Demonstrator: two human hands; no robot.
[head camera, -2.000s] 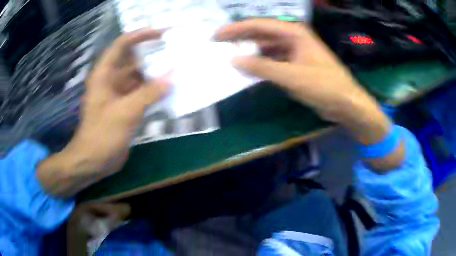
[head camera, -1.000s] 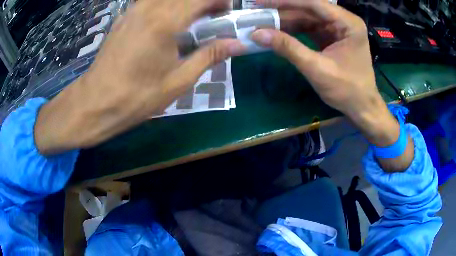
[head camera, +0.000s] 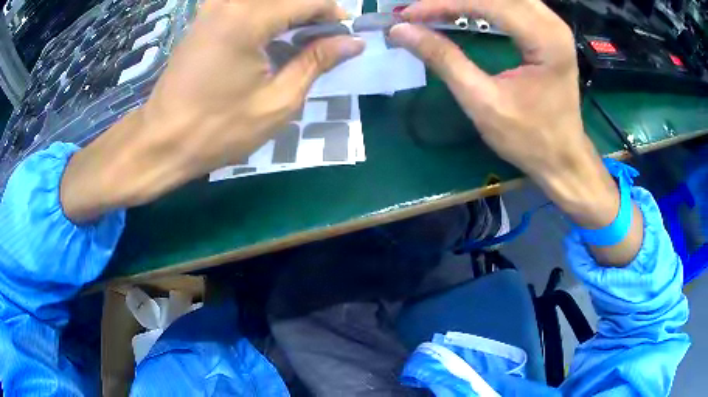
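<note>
A sticker sheet (head camera: 373, 71) with grey squares along its bent upper part is held between my two hands, its plain white side hanging towards me. My left hand (head camera: 225, 93) grips its left part between thumb and fingers. My right hand (head camera: 504, 85) pinches its upper right part between thumb and forefinger. Both hands are bare. Another sticker sheet (head camera: 324, 141) with rows of grey notched squares lies on the bench below, partly hidden by my left hand and the held sheet. My fingertips reach close to the top edge of the picture.
The green bench top (head camera: 435, 155) has a front edge curving across the view. Clear component trays (head camera: 93, 85) stand at left. Black equipment with red displays (head camera: 604, 48) is at right, with a cable. A scrap box (head camera: 116, 341) holding white scraps is under the bench edge at lower left.
The held sheet has bent, so its plain white side now shows more and its grey squares less. Earlier, it was a blurred white sheet held flatter and lower. Both hands are still on it.
</note>
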